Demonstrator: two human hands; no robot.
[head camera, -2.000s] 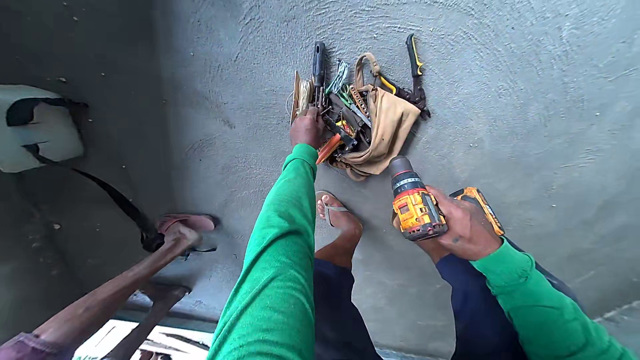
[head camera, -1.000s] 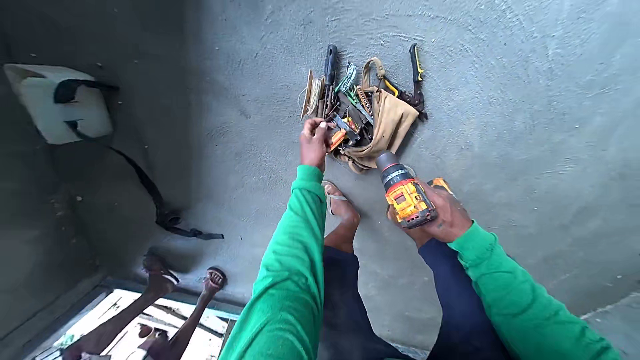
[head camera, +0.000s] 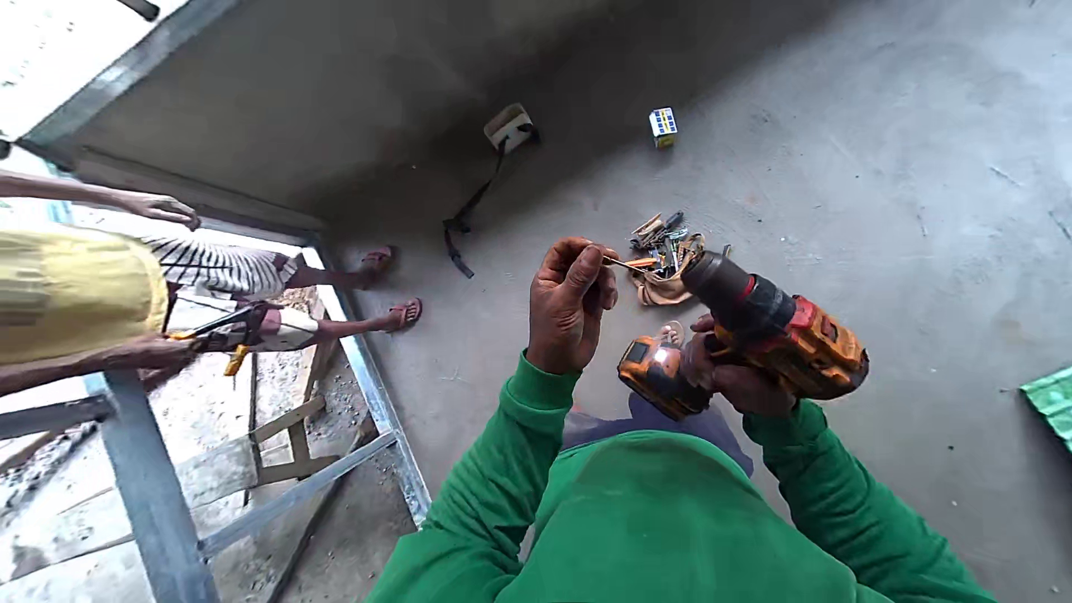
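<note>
My right hand (head camera: 737, 373) grips an orange and black cordless drill (head camera: 787, 331) by its handle; the chuck points up and left, and the battery is at the lower left. My left hand (head camera: 574, 301) is raised just left of the chuck and pinches a thin metal piece, likely a drill bit (head camera: 624, 264), between thumb and fingers. Its tip points toward the chuck without touching it. Beyond my hands, a tan tool pouch (head camera: 662, 289) full of hand tools lies on the concrete floor, partly hidden by the drill.
A white container (head camera: 509, 127) with a black strap (head camera: 469, 209) and a small blue and white box (head camera: 663, 126) stand on the floor. At left, a person in a yellow shirt (head camera: 75, 293) holds a tool beside a metal frame (head camera: 159, 494). A green sheet (head camera: 1051, 406) lies far right.
My left hand has come away from the tool pouch with the thin piece in it. The drill is now raised near that hand. The view has swung widely, showing the frame and the other person.
</note>
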